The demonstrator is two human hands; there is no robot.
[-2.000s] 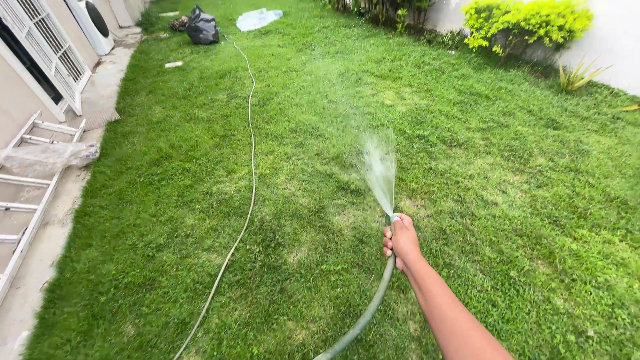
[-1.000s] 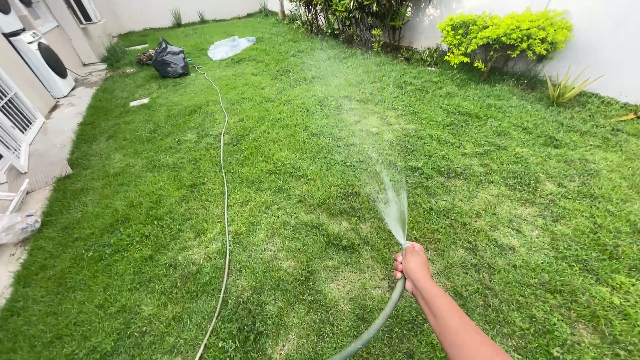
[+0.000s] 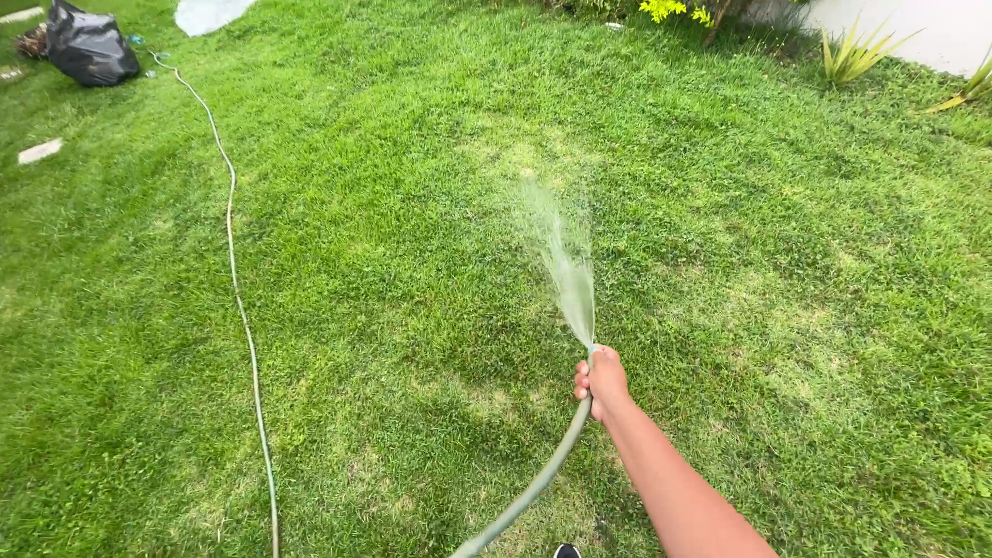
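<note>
My right hand [image 3: 605, 381] is closed around the end of a pale green garden hose [image 3: 542, 474], with the thumb at its mouth. A fan of water [image 3: 570, 271] sprays from the hose end, up and slightly left in the view, over the lawn [image 3: 434, 310]. From my hand the hose curves down and leaves the view at the bottom edge. Another length of hose [image 3: 242, 310] lies across the grass on the left, running from the bottom edge up toward a black plastic bag. My left hand is out of view.
The black plastic bag [image 3: 89, 46] stands at the upper left, near a pale sheet [image 3: 211, 12] and a flat slab [image 3: 39, 150]. A spiky plant [image 3: 852, 58] grows by the white wall [image 3: 922, 31]. The toe of a shoe [image 3: 566, 551] shows at the bottom edge.
The view has tilted down, with the ladder and building seen earlier now out of frame. My right hand still holds the hose, and water keeps spraying.
</note>
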